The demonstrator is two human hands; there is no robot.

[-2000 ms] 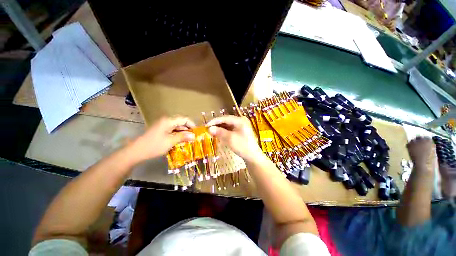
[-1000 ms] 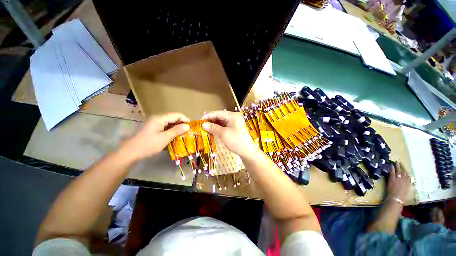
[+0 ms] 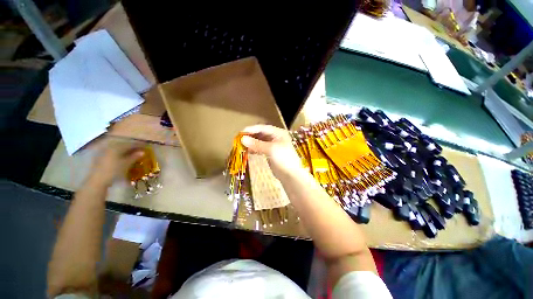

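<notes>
My left hand (image 3: pixel 111 166), blurred, is out at the left with its fingertips on a small group of orange strips (image 3: pixel 142 167) with white tips. My right hand (image 3: pixel 269 146) pinches the upper end of another bunch of orange strips (image 3: pixel 236 163), which hangs down near the bench edge. A beige, finely patterned panel (image 3: pixel 267 184) with thin strips sticking out lies below my right hand. A fanned stack of orange sheets (image 3: pixel 345 149) lies to the right of my right hand.
An open cardboard tray (image 3: pixel 216 108) stands beyond my hands, before a large dark carton (image 3: pixel 234 35). White papers (image 3: pixel 90 84) lie at the left. Black housings (image 3: pixel 418 169) are heaped right of the orange stack. A green surface (image 3: pixel 403 93) is behind. A person's denim sleeve (image 3: pixel 485 266) is lower right.
My hands have moved apart. My left hand has gone left with a small group of strips, while my right hand keeps a bunch. The neighbour's hand has left the bench edge.
</notes>
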